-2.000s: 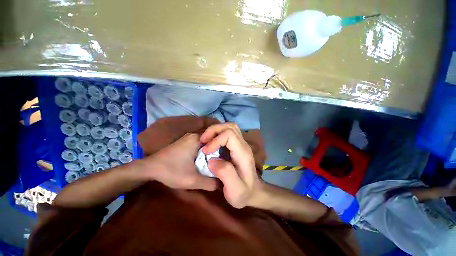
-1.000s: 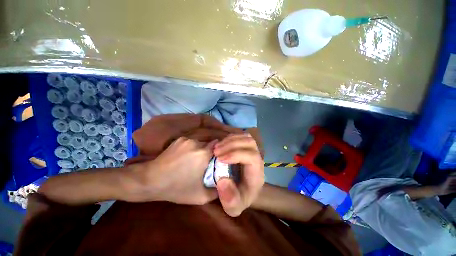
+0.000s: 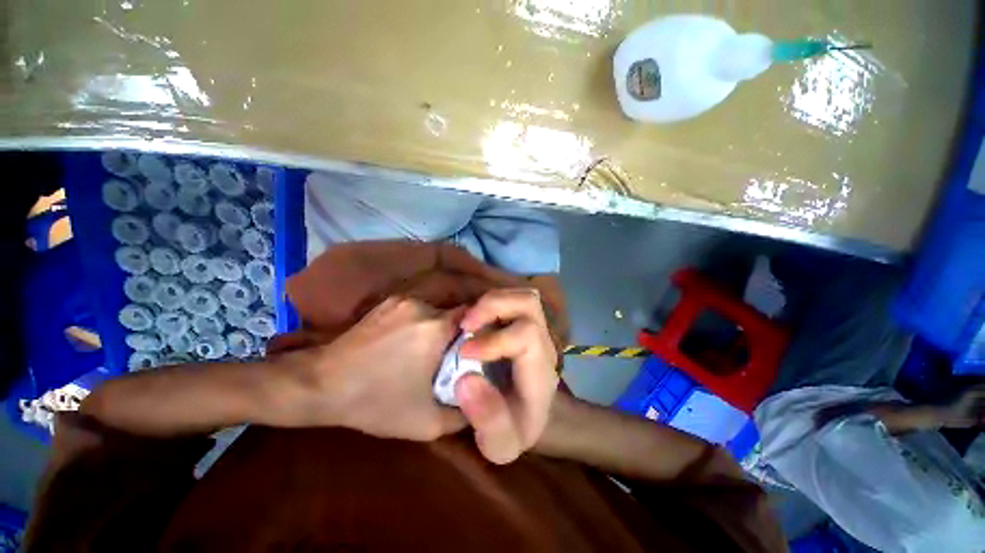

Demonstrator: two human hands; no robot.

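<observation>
A small pale grey-white fabric piece (image 3: pixel 451 373) is held over my lap between both hands; only a small part of it shows. My left hand (image 3: pixel 383 367) is wrapped around it from the left. My right hand (image 3: pixel 513 373) has its fingers and thumb curled on it from the right. A white glue bottle (image 3: pixel 686 70) with a green nozzle and thin needle lies on its side on the shiny tan table (image 3: pixel 324 76), its needle pointing right.
A blue crate (image 3: pixel 289 254) at the left holds many upright pale round-ended pieces (image 3: pixel 194 267). Small cream-white pieces (image 3: pixel 49 405) show lower left. A red plastic stool (image 3: pixel 718 340) stands on the floor at right. Another person's sleeve and arm (image 3: pixel 842 432) are at lower right.
Both hands have moved slightly down since the earliest frame, and my left hand now covers the piece from a flatter angle. The fingers of my right hand have shifted on it. The bottle is unmoved.
</observation>
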